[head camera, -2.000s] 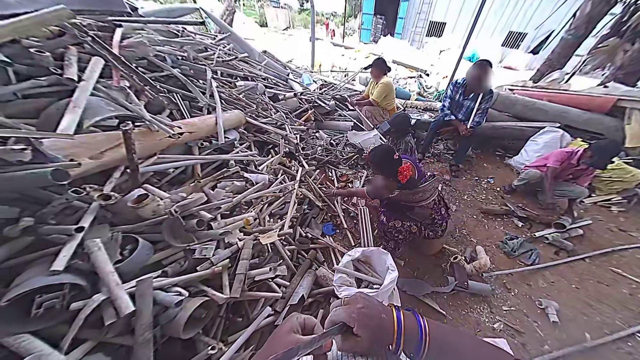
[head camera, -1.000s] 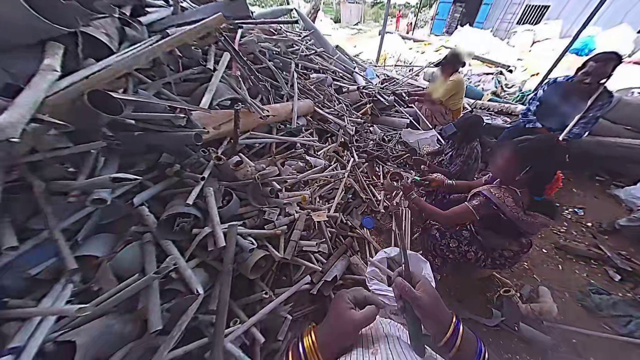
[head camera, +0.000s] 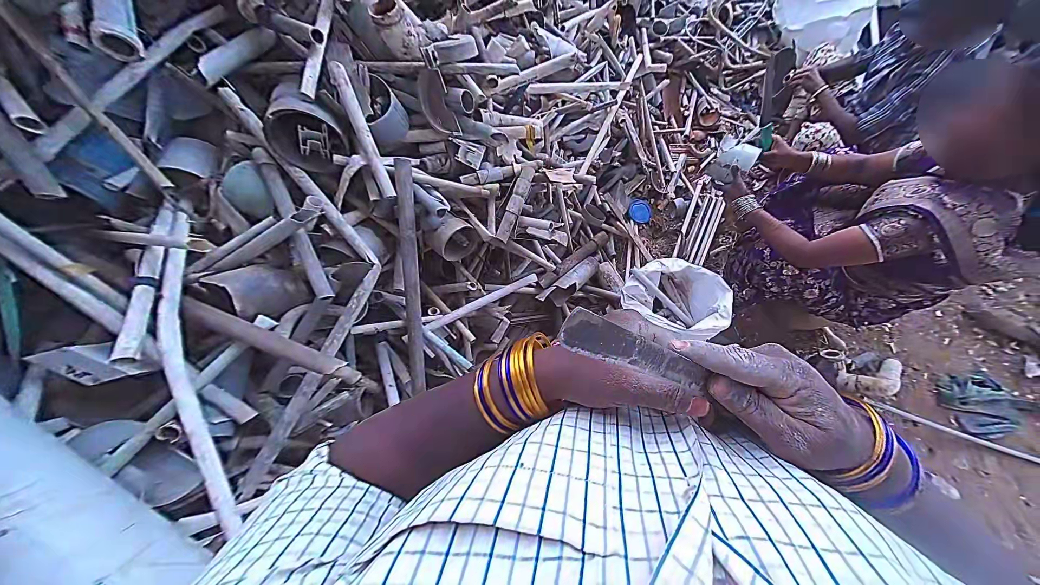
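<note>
Both of my hands meet in front of my checked shirt. My left hand (head camera: 613, 380), with yellow and blue bangles at the wrist, is closed around a flat, dark grey blade-like piece (head camera: 626, 345). The fingertips of my right hand (head camera: 780, 398) pinch the right end of that piece, close to my left thumb. Whether it is metal or plastic I cannot tell. Just beyond my hands stands an open white sack (head camera: 713, 299) with pieces of pipe in it.
A large heap of scrap plastic pipes (head camera: 357, 219) fills the left and middle. At the upper right a seated person (head camera: 886, 227) holds a grey pipe piece (head camera: 735, 158). A blue cap (head camera: 639, 212) lies in the heap. Bent pipe fittings (head camera: 873, 379) and dark cloth (head camera: 983, 398) lie on the ground at right.
The view has tilted down. The dark piece, upright in my right hand a second ago, now lies slanted across my left hand, with both hands on it.
</note>
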